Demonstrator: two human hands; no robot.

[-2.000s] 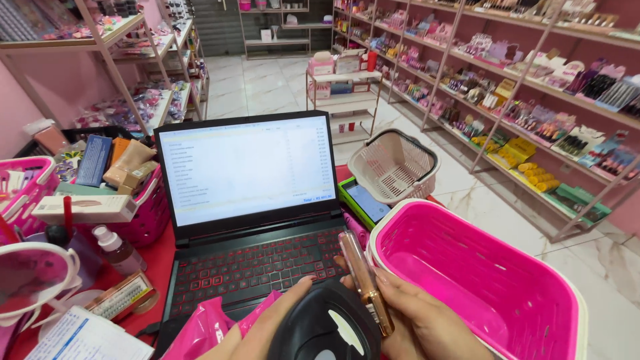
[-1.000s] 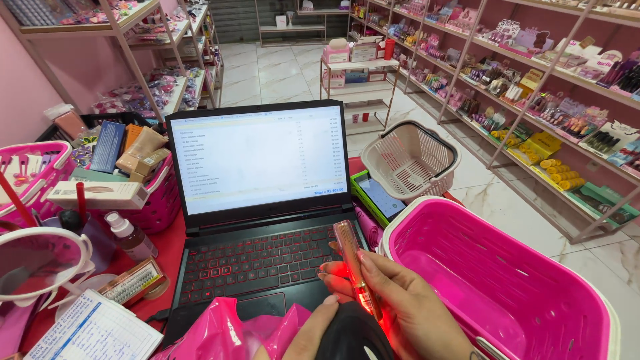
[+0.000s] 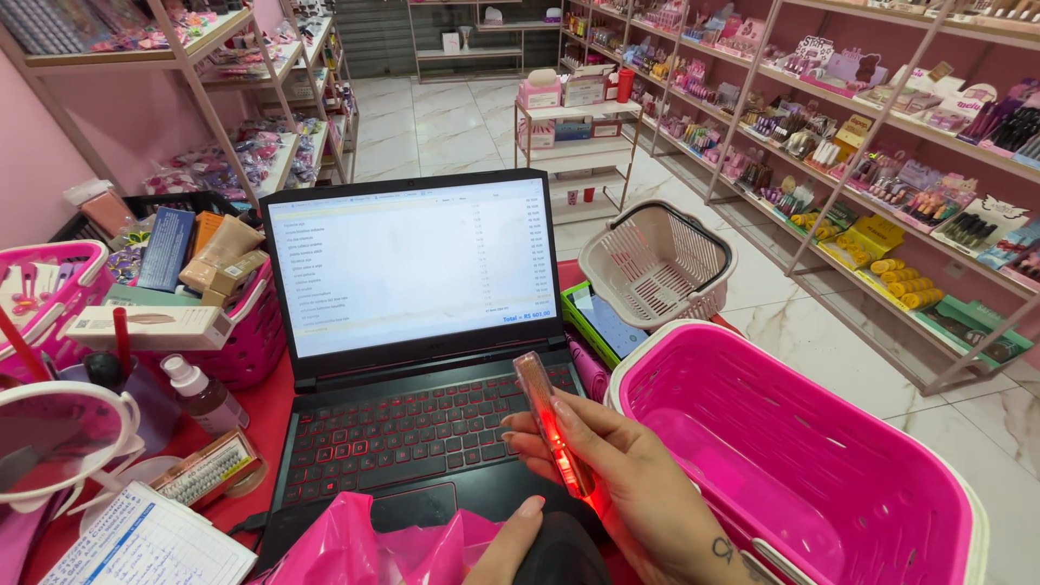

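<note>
My right hand holds a slim glittery lip gloss tube upright and tilted above the laptop keyboard; red light falls on its lower part. At the bottom edge my left hand is around a black handheld scanner, mostly cut off by the frame. Beside that hand lies a pink plastic bag. The open laptop's screen shows a list with a total. To the right stands a pink basket with a white rim, whose visible inside holds nothing.
A grey basket and a phone in a green case are behind the pink one. At left are a filled pink basket, a spray bottle, an eyelash box, a white-framed mirror and a handwritten notepad. Shelves line the shop.
The scanner, raised in front of the laptop two seconds ago, is now lower at the bottom edge. Red light has appeared on the tube. The view has shifted somewhat.
</note>
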